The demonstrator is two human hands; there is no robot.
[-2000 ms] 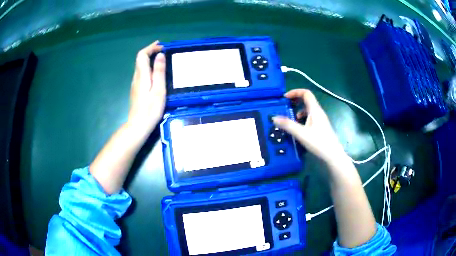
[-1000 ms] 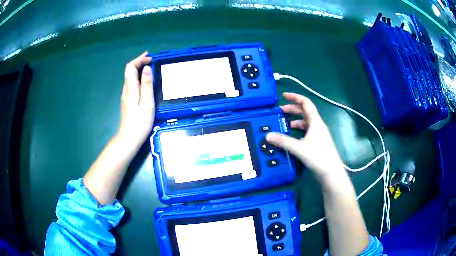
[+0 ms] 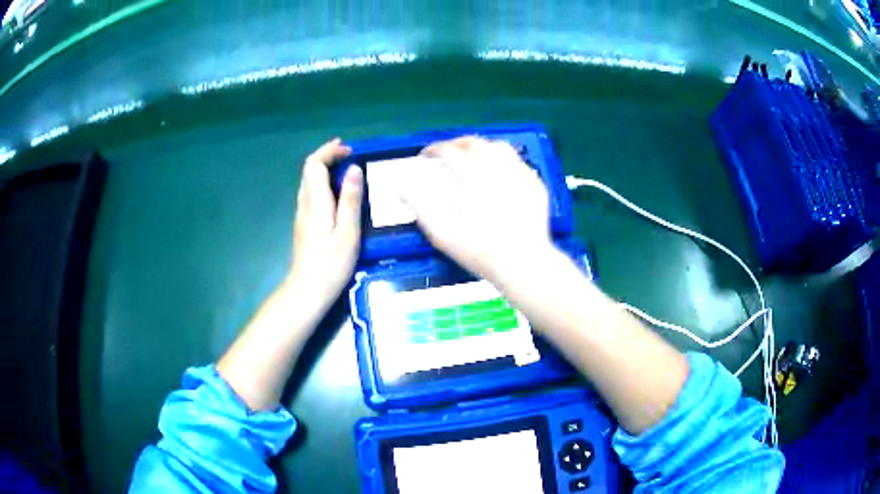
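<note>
Three blue handheld testers lie flat in a column. The far tester (image 3: 453, 133) has a white screen. My left hand (image 3: 328, 217) holds its left end, thumb on the front edge. My right hand (image 3: 482, 203) is over its screen and hides the screen's right part and most of the buttons; contact is hard to tell. The middle tester (image 3: 463, 388) shows green blocks on a white screen; my right forearm covers its buttons. The near tester (image 3: 473, 420) has a white screen and is cut off by the lower edge. White cables (image 3: 675, 227) lead off to the right.
Blue units (image 3: 791, 174) stand on edge in a row at the right. A black tray (image 3: 82, 289) is at the left edge. A small black, silver and yellow lump (image 3: 793, 369) lies beside the bundled white cables. The dark green mat (image 3: 212, 174) lies beneath.
My right hand has moved from the middle tester's buttons to the far tester's screen. The middle screen went from white through a green bar to several green blocks. My left hand stays on the far tester.
</note>
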